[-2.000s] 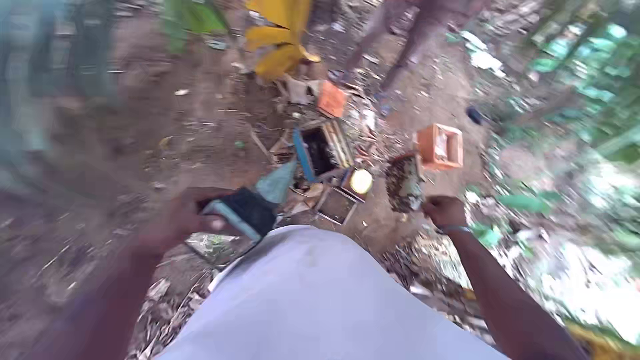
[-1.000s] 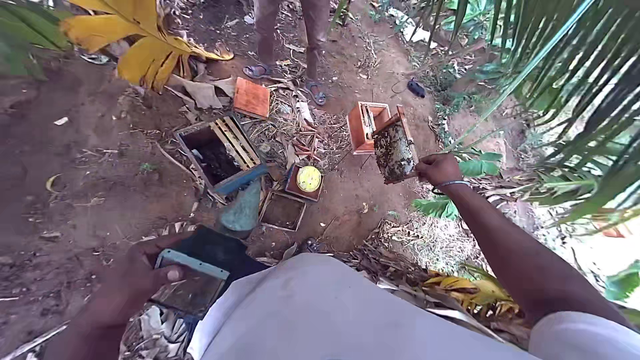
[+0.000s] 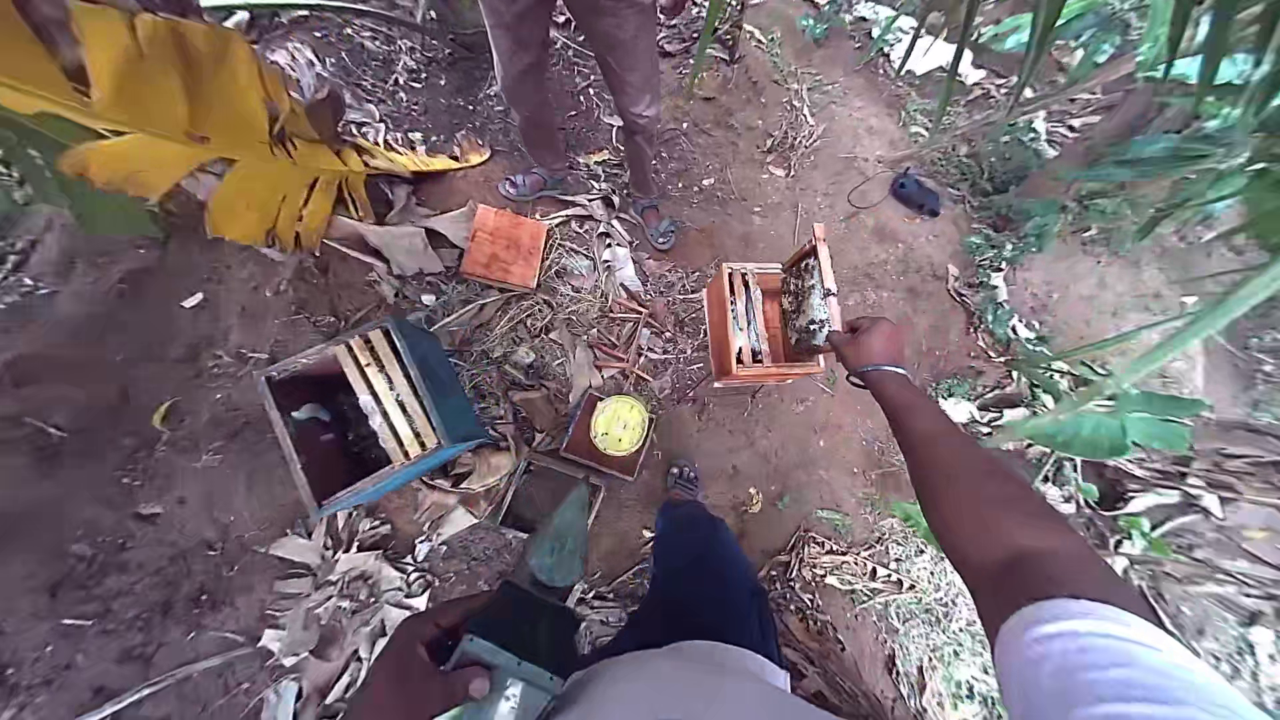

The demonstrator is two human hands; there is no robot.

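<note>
My right hand (image 3: 868, 345) grips one end of a wooden hive frame (image 3: 808, 295) with comb and bees on it, tilted at the right side of an open orange-brown wooden hive box (image 3: 768, 372). Several other frames (image 3: 748, 315) stand in that box's left part. Low in the view, my left hand (image 3: 430, 655) holds a bee smoker (image 3: 520, 640) with a dark bellows and a greenish cone (image 3: 560, 540). Left of centre lies an open blue hive box (image 3: 405, 480) with several frames (image 3: 385, 395) along one side and a dark inside.
A yellow round lid (image 3: 619, 425) sits on a small wooden box, beside a shallow wooden tray (image 3: 597, 500). An orange wooden board (image 3: 504, 247) lies near another person's sandalled feet (image 3: 655, 225). A dark object (image 3: 915, 193) with a cord lies on the soil. Banana leaves (image 3: 230, 130) overhang the upper left.
A second ago the comb frame hung outside, to the right of the orange-brown box; my right hand has brought it to the box's right side. The view has shifted.
</note>
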